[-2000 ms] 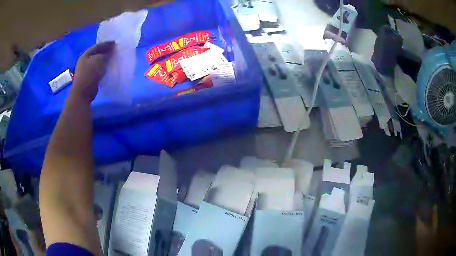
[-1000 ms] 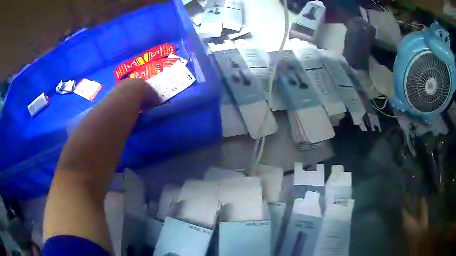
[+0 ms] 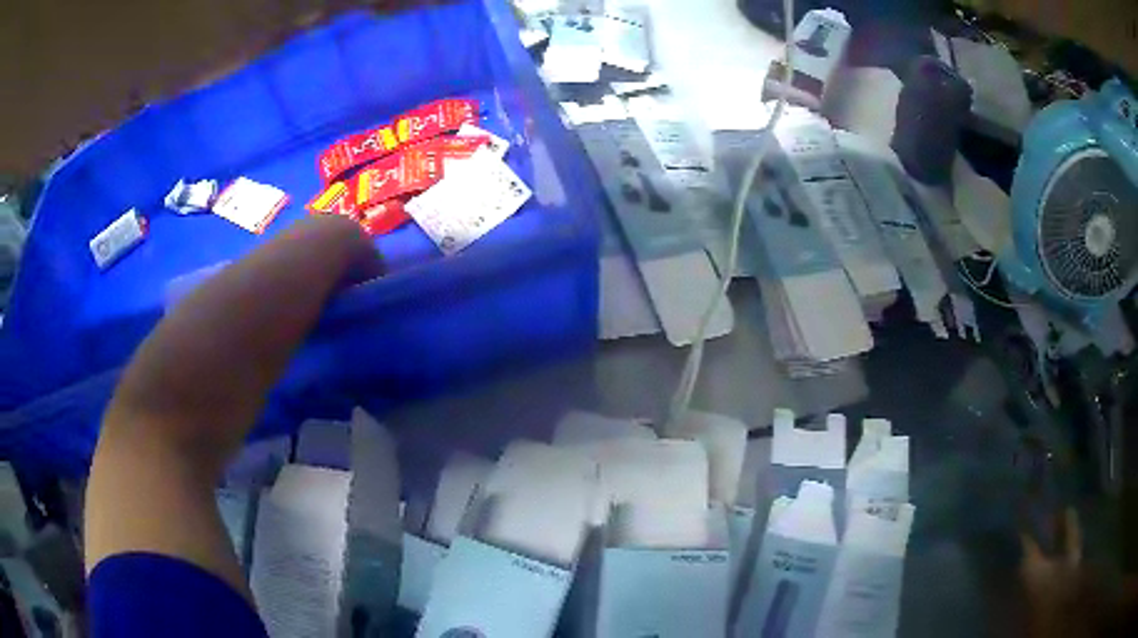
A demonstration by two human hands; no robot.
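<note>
My left hand [image 3: 340,252] reaches into the blue bin [image 3: 474,337] beside its near wall. Its fingers are dark and mostly hidden, so its grip cannot be told. Red-orange packets [image 3: 397,165] lie just beyond it, with a white printed paper [image 3: 469,202] on their right. Small white pieces [image 3: 253,204] lie farther left in the bin. A dim, blurred hand, apparently my right hand [image 3: 1051,561], is low at the right edge; its grip is unclear.
Open cartons [image 3: 664,588] stand in a row along the near side. Flat boxes [image 3: 811,293] lie in stacks right of the bin. A white cord [image 3: 721,293] hangs across them. A light-blue desk fan [image 3: 1079,231] stands at the right.
My left hand has moved from the bin's left part, where it held translucent white film, down and right beside the red packets. The film no longer shows, and more small white pieces are visible.
</note>
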